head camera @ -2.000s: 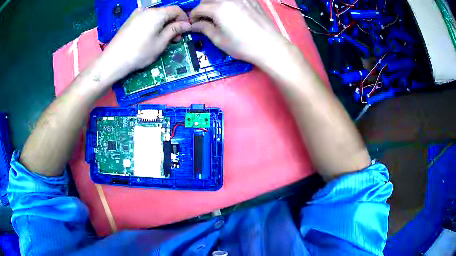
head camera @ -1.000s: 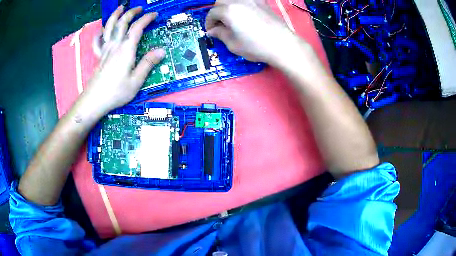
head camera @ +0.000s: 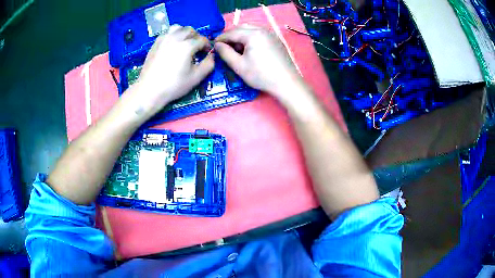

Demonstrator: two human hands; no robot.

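A blue front housing half (head camera: 233,96) with a green circuit board lies tilted on the pink-red mat, mostly covered by my hands. My left hand (head camera: 176,62) is over its board end, fingertips together. My right hand (head camera: 255,57) meets it fingertip to fingertip over the housing, thumb and finger pinched. A thin reddish lead wire (head camera: 212,48) shows between the fingertips; which hand grips it is hard to tell. Nearer me, a second open housing half (head camera: 217,179) holds a green main board (head camera: 122,174), a white plate (head camera: 152,176), a small circuit board (head camera: 201,145) and a dark strip.
A blue back cover (head camera: 187,16) with a white label lies at the mat's far side. Blue wired cylinders (head camera: 380,35) are piled at the right, beside a brown cardboard box (head camera: 429,133). A blue housing (head camera: 10,174) stands at the far left. The mat (head camera: 271,163) has pale tape strips.
My left hand has moved from the board's left end to meet my right hand, its spread fingers now drawn together. The view has shifted, showing more of the back cover.
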